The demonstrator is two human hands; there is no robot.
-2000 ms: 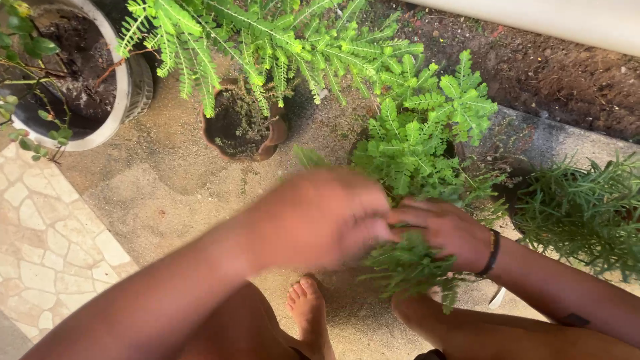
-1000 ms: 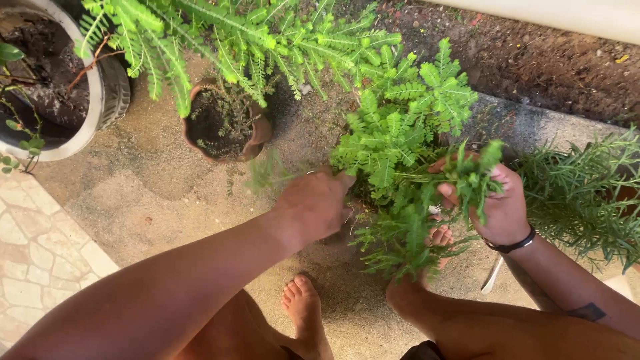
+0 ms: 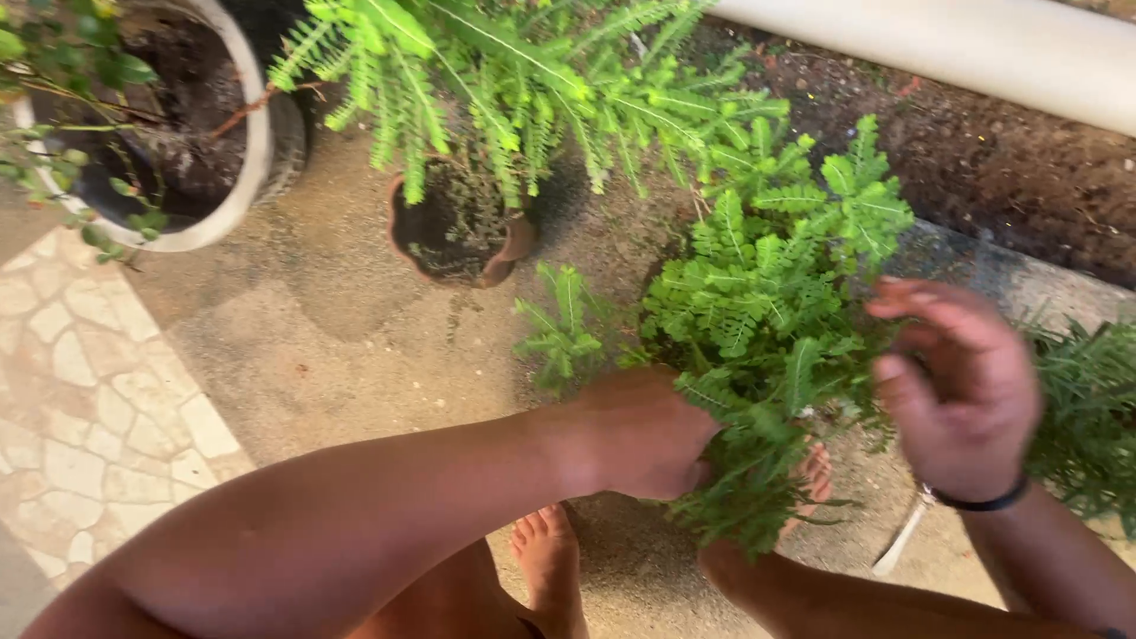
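A bushy green plant with feathery compound leaves (image 3: 754, 284) grows in a dark, mostly hidden container at the centre. My left hand (image 3: 652, 435) reaches in low at its near side; its fingers are hidden beneath foliage, so any hold is unclear. Darker, drooping leafy stems (image 3: 754, 484) lie just right of that hand. To the right of the plant, my right hand (image 3: 958, 382), with a black band at the wrist, is raised with curved, parted fingers and nothing visible in them. A separate leafy sprig (image 3: 561, 328) shows up-left of my left hand; its base is hidden.
Long fern-like branches (image 3: 497, 62) overhang a small scalloped clay pot (image 3: 399, 231). A large pale-rimmed pot (image 3: 257, 133) stands upper left. Narrow-leaved foliage (image 3: 1083, 408) is at right, near a metal utensil handle (image 3: 901, 537). A soil bed (image 3: 1003, 169) borders a white pipe-like edge (image 3: 976, 44).
My right hand held leafy stems one second ago; now none show in it, and it is raised beside the plant. My left hand has moved lower along the plant's near side.
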